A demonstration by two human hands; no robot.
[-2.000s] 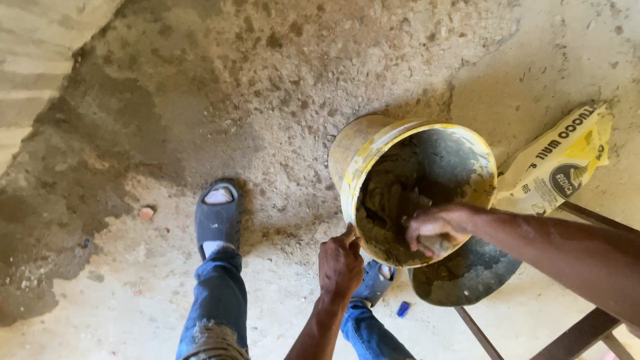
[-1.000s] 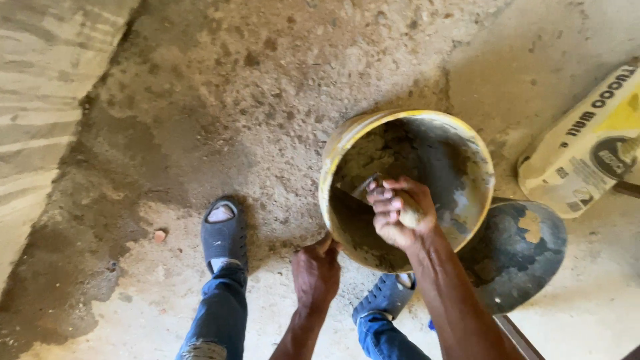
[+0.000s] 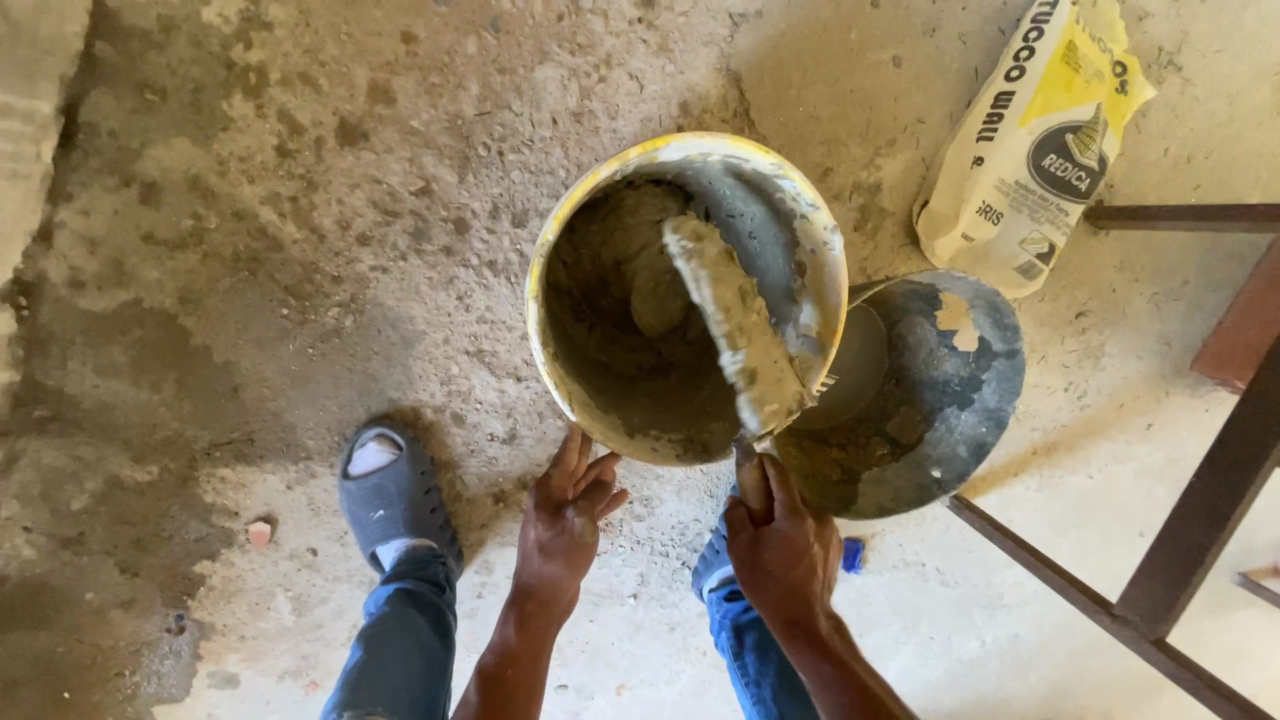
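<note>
A yellow-rimmed bucket [image 3: 545, 250] with grey wet mortar [image 3: 640, 280] inside stands in front of my feet. My right hand [image 3: 785, 540] is closed round the wooden handle of a trowel [image 3: 740, 320], whose mortar-coated blade lies over the bucket's opening, its handle end near the rim. At the bucket's near left edge is my left hand [image 3: 568, 510], its fingertips at the rim and its fingers partly spread; how firmly they touch it cannot be told. A second, dark container [image 3: 985, 400], stained with dried mortar, sits against the bucket's right side.
A white and yellow stucco bag [image 3: 1000, 180] lies at the upper right. Dark metal bars [image 3: 1200, 500] of a frame stand on the right. My sandalled foot [image 3: 400, 500] is at lower left. A small blue object [image 3: 852, 555] and a reddish chip [image 3: 259, 533] lie on the concrete floor.
My right hand has come out of the bucket, and the trowel blade, now thickly coated, shows above the opening. The fingers of my left hand have spread at the rim.
</note>
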